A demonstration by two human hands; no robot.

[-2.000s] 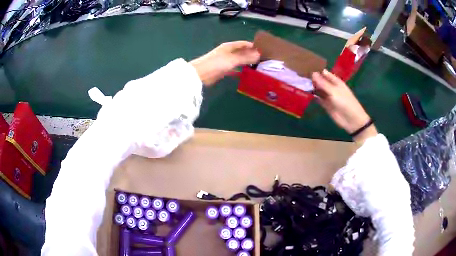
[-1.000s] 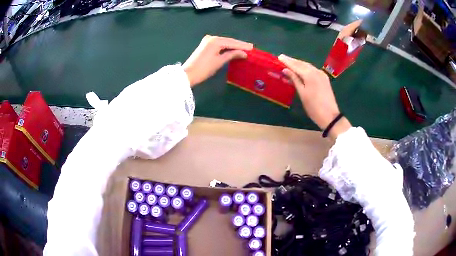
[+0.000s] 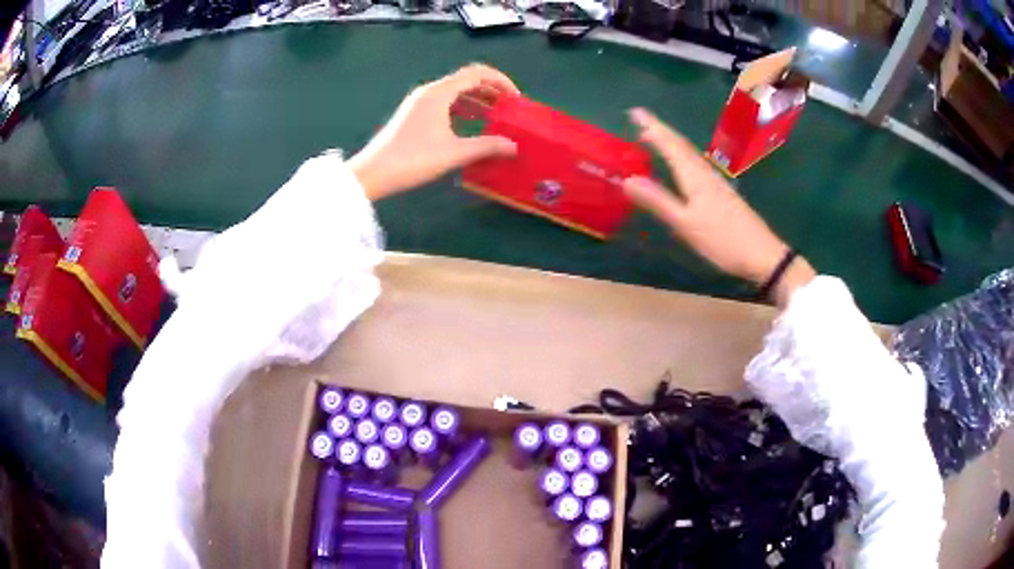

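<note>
A closed red retail box [image 3: 556, 167] is held above the green belt, its yellow lower edge and small round logo facing me. My left hand [image 3: 439, 128] grips its left end, thumb on the front and fingers behind. My right hand [image 3: 701, 200] is at its right end, slightly blurred, with fingers and thumb apart; whether it touches the box is hard to tell. Purple batteries [image 3: 378, 495] stand and lie in a shallow cardboard tray [image 3: 620, 489] below. A heap of black USB cables [image 3: 734, 478] lies right of the tray.
An open red box [image 3: 756, 122] with white contents stands on the green belt [image 3: 267, 111]. A black-and-red device [image 3: 915, 241] lies farther right. Closed red boxes [image 3: 111, 267] stand at the left. A clear plastic bag [image 3: 962, 356] lies at the right edge. Electronics line the belt's far side.
The red box was open with its flap up and white contents showing; it is now closed. It has moved left with my left hand. My right hand's fingers have spread at its right end.
</note>
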